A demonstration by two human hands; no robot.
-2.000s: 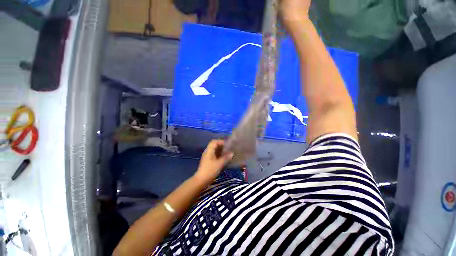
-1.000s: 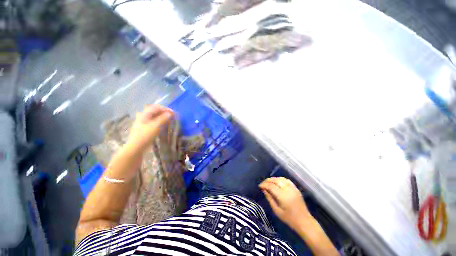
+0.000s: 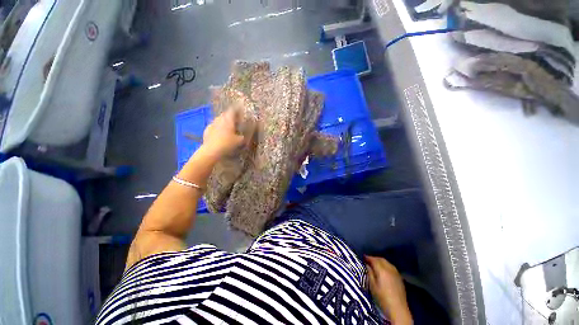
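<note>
A heap of speckled grey-brown fabric pieces [image 3: 276,139] lies across a blue plastic crate [image 3: 355,130] on the floor. My left hand [image 3: 227,132], with a band on the wrist, is on the heap's left side; its fingertips are blurred against the cloth, and I cannot tell whether they grip a piece. My right hand [image 3: 379,273] is low at my right side by my waist; its fingers are partly hidden against my shirt, and no cloth shows in it.
The white table [image 3: 508,184] runs along the right, with fanned grey, dark and white cut pieces [image 3: 517,57] at its far end. Metal machine parts [image 3: 559,292] show lower right. Pale chairs [image 3: 44,235] stand at the left. A dark cord [image 3: 181,77] lies on the grey floor.
The view has swung left, away from the scissors. The heap and crate now show nearer the middle. My left hand remains at the heap; my right hand is lower beside my body.
</note>
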